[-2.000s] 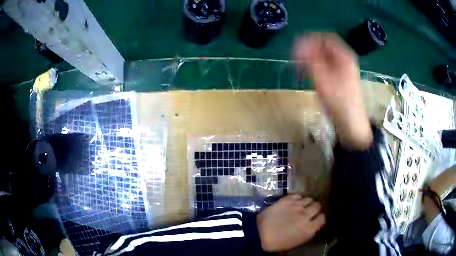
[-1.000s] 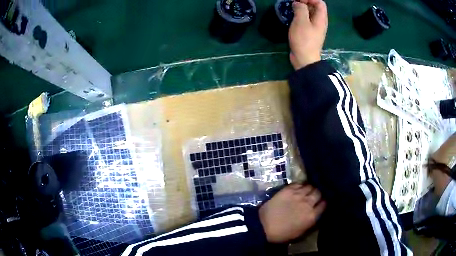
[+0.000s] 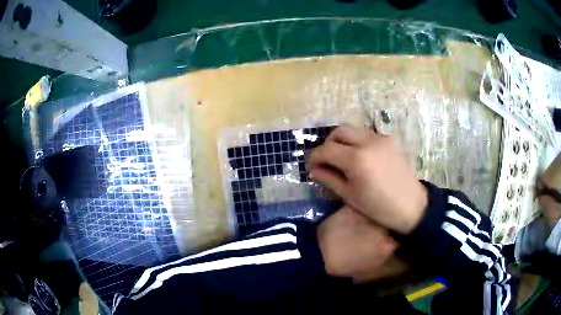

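A black pad sheet (image 3: 264, 154) lies on the tan board, with a pale gap in its grid where squares are gone. My right hand (image 3: 372, 175) is over the sheet's right part, its fingertips at the edge of the gap, blurred. Whether a pad is between the fingers cannot be told. My left hand (image 3: 357, 246) lies just below, partly hidden under my right hand, near the sheet's lower right corner. Its fingertips are hidden, and I cannot tell if it holds anything.
Larger stacked pad sheets (image 3: 126, 178) lie at left, with a black round part (image 3: 42, 183) beside them. A pale metal post (image 3: 67, 46) stands upper left. Black cylindrical units (image 3: 498, 8) are cut off at the top edge. Label sheets (image 3: 513, 160) and another person's arm are at right.
My right hand has come back from a unit on the green surface to the pad sheet. The view has shifted, so the units sit at the top edge. My left hand stays near the sheet's corner.
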